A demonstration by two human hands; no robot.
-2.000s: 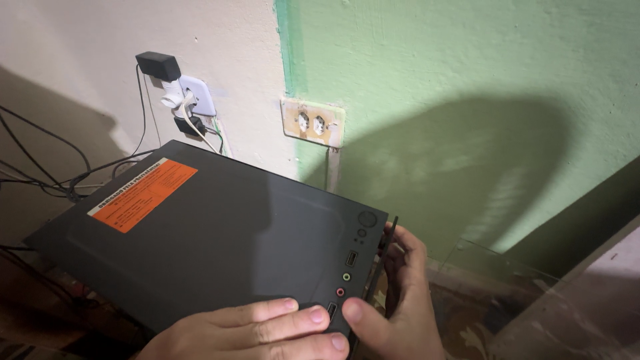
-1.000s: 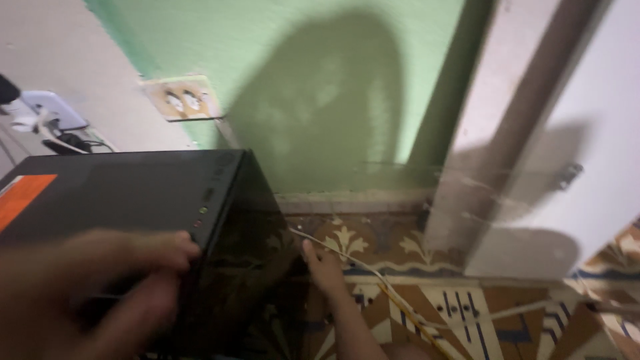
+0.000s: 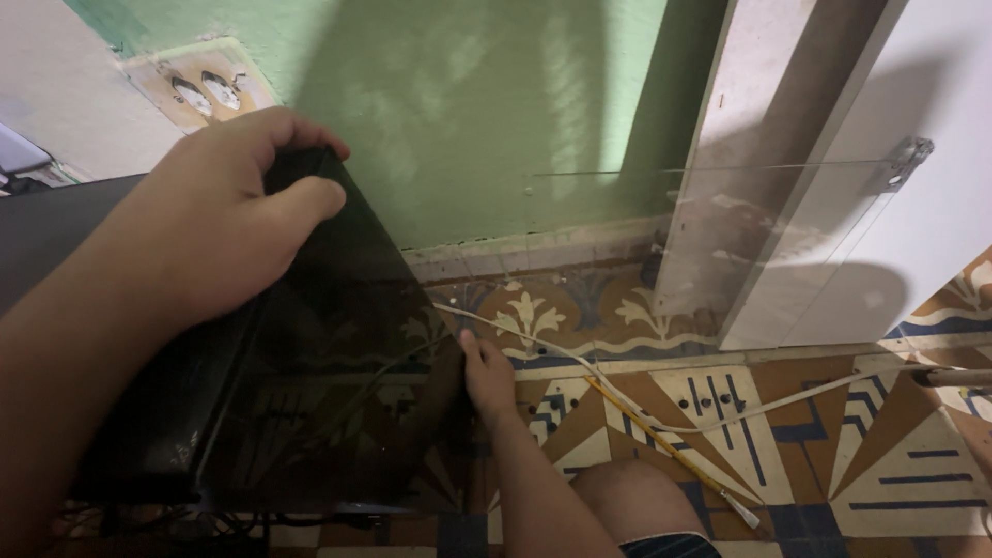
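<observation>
A black computer case (image 3: pixel 167 422) stands at the left, its dark glossy front panel (image 3: pixel 333 387) swung or pulled out at an angle; whether it is still attached I cannot tell. My left hand (image 3: pixel 240 209) grips the upper corner of that panel, thumb on the near side and fingers over the top edge. Lower down, my right hand (image 3: pixel 487 372) holds the panel's right edge, its thumb pointing up and its other fingers largely hidden. Patterned floor tiles show dimly through or on the dark panel.
A wall outlet (image 3: pixel 205 85) is on the wall above the case. A clear sheet (image 3: pixel 604 201) stands by the green wall, beside a white board (image 3: pixel 860 232). On the tiles lie a pale cable (image 3: pixel 697 426) and a thin paintbrush (image 3: pixel 674 449). Cables (image 3: pixel 232 523) run beneath the case.
The view has swung right and down. My left hand has gone from the case's top face to the panel's upper corner; my right hand has moved from the top front corner down to its edge.
</observation>
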